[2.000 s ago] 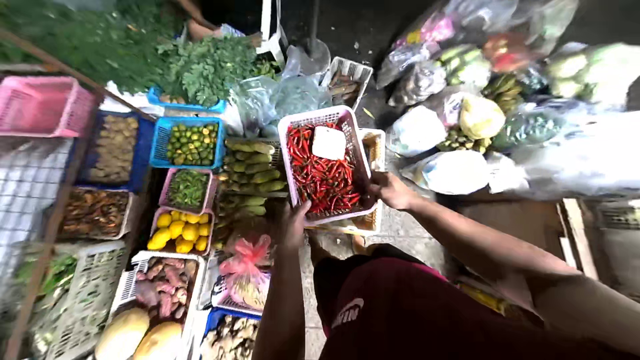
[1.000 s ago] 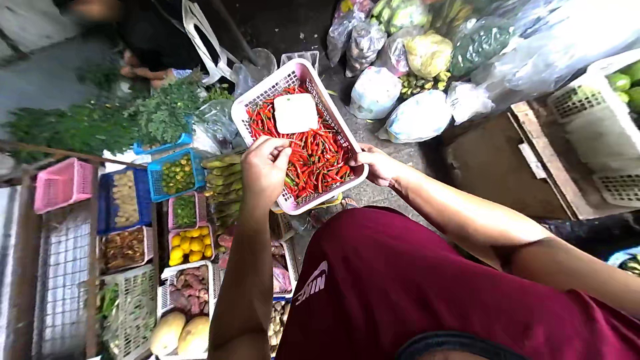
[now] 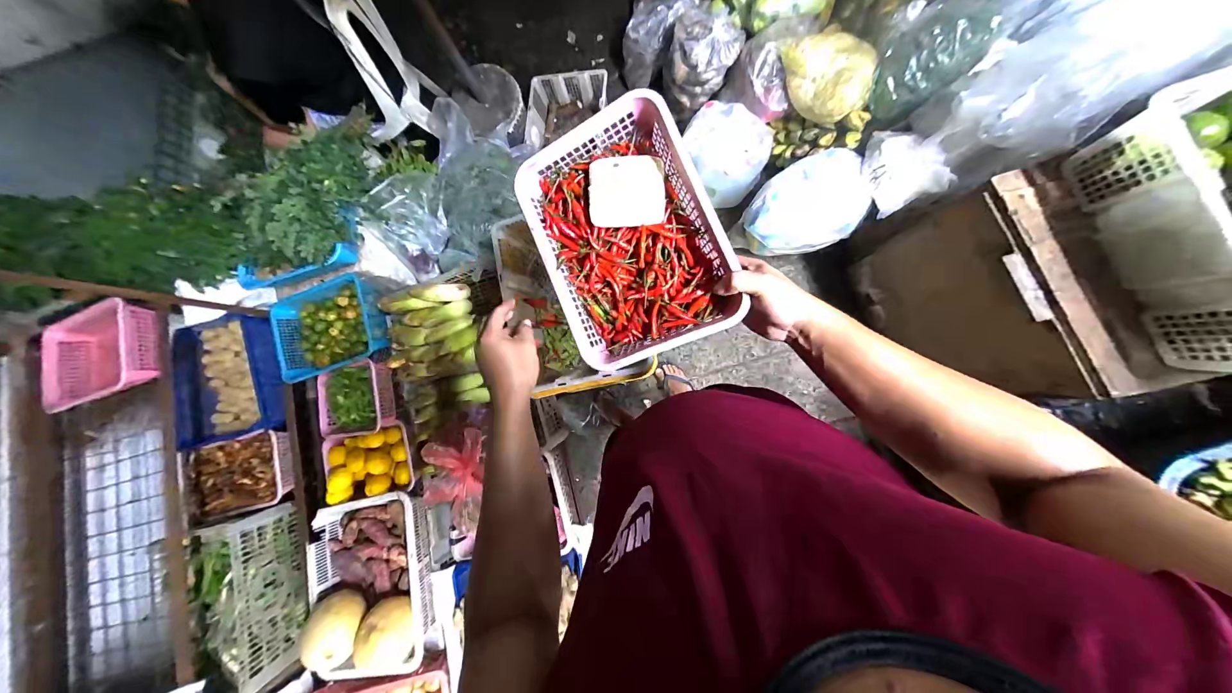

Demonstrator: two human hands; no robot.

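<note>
A pale pink plastic basket full of red chili peppers is held up in front of me. On the chilies lies a small white square container. My right hand grips the basket's lower right corner, thumb over the rim. My left hand is off the basket, to its left, fingers loosely curled near a few red chilies. Whether it pinches one of them is not clear. Beneath the held basket is another container with greenish produce.
On the left stand baskets of green citrus, yellow lemons, sweet potatoes and ginger-like roots. Corn-like ears lie beside them. Filled plastic bags sit at the upper right, near a cardboard box.
My left hand held the basket's edge two seconds ago, was over the chilies one second ago, and is now left of the basket. My right hand still holds the basket. The view has shifted.
</note>
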